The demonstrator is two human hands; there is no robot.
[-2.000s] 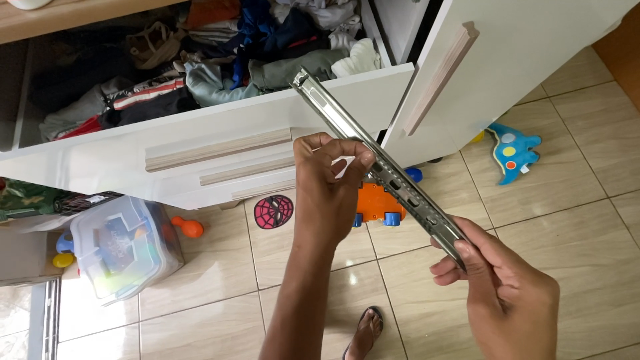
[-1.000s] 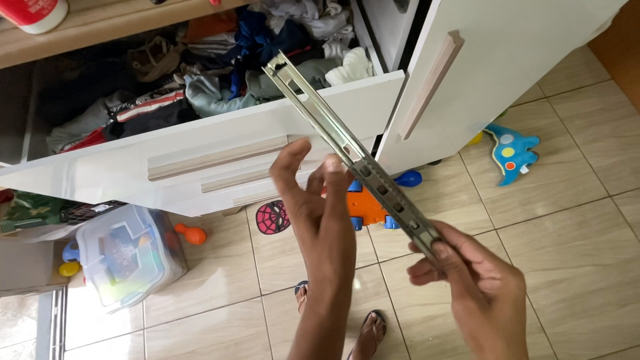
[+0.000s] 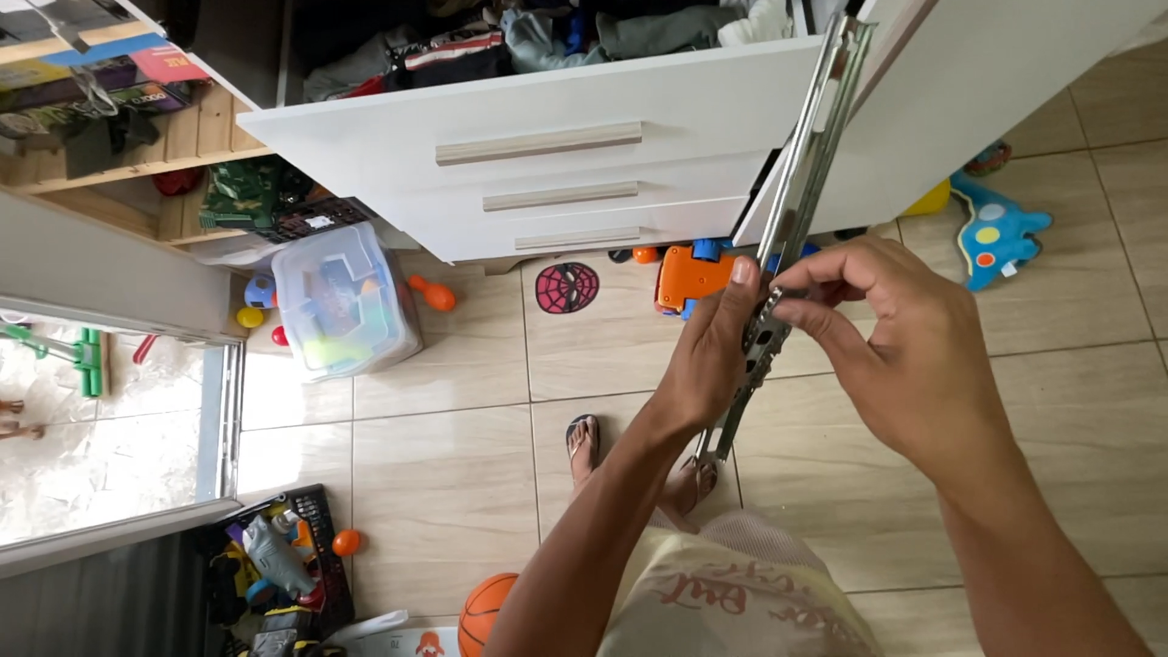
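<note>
A long metal drawer slide (image 3: 807, 151) is held tilted in front of me, its upper end by the white drawer front and its lower end over my foot. My left hand (image 3: 716, 351) grips it from the left near mid-length, thumb along the rail. The thumb and index finger of my right hand (image 3: 876, 319) pinch a small part at the slide's right edge; whether that part is loose or fixed to the rail, I cannot tell. Behind the slide is the open drawer (image 3: 547, 87), filled with clothes.
Closed drawers with handles (image 3: 560, 196) lie below the open one. On the tiled floor are an orange toy (image 3: 684, 278), a blue dinosaur toy (image 3: 999, 233), a lidded plastic box (image 3: 342, 301), a crate of toys (image 3: 319, 538) and a basketball (image 3: 488, 607).
My left hand, earlier off the slide with fingers spread, now grips it. My right hand has moved from the slide's lower end to its middle. The slide leans the other way. The view has shifted.
</note>
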